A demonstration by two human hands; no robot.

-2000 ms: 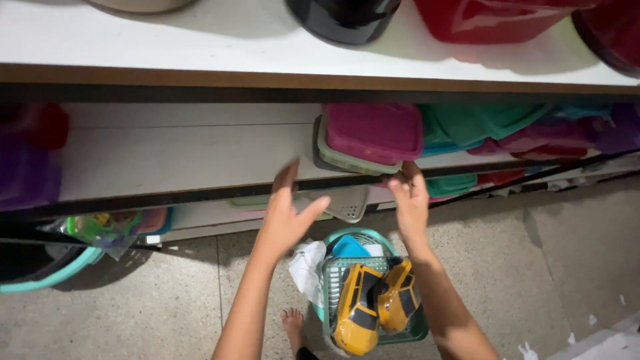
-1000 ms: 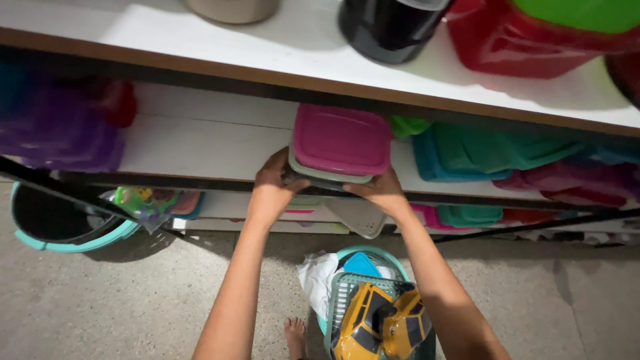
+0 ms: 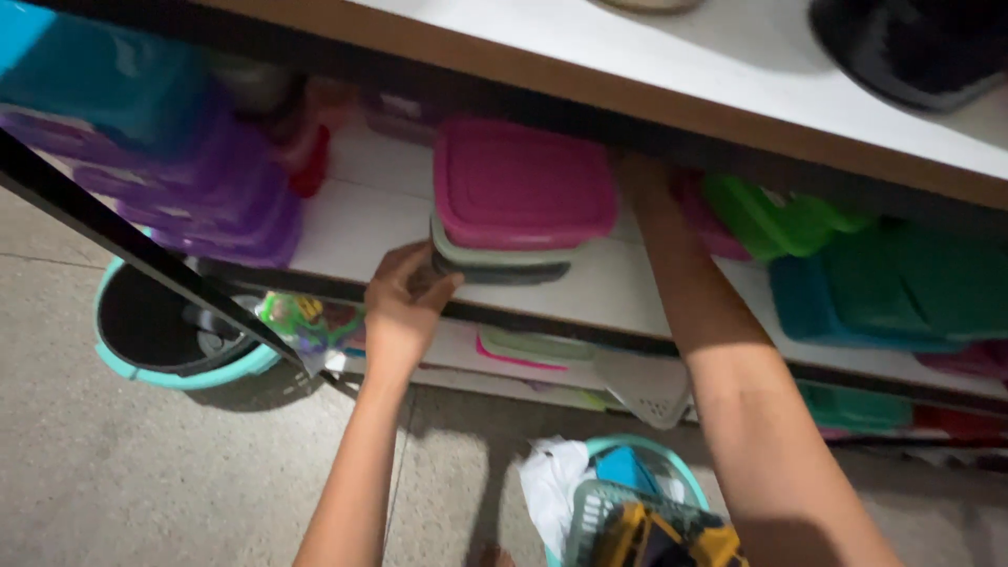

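On the middle shelf board (image 3: pixel 354 224) sits a stack of rectangular plastic containers, with a pink lid (image 3: pixel 524 185) on top, a pale piece below and a dark one at the bottom. My left hand (image 3: pixel 409 295) grips the stack's lower left corner, thumb at its front edge. My right hand (image 3: pixel 642 169) reaches deep onto the same shelf, just right of the stack. Its fingers are in shadow beneath the upper board, so what it touches is hidden. Beyond that forearm lie a bright green plastic container (image 3: pixel 776 216) and a blue container (image 3: pixel 811 295).
Purple containers (image 3: pixel 228 197) stand stacked at the left. A turquoise-rimmed bucket (image 3: pixel 189 382) is behind the black shelf post (image 3: pixel 142 244). The upper shelf edge (image 3: pixel 504 71) overhangs my hands. Below, a turquoise basket (image 3: pixel 685 465) and a green basket (image 3: pixel 587 504) with yellow toy vehicles (image 3: pixel 669 539) stand on the floor.
My right hand has left the container stack and gone further back on the shelf. My left hand stays at the stack, which now stands further left relative to the green container. The view has shifted closer.
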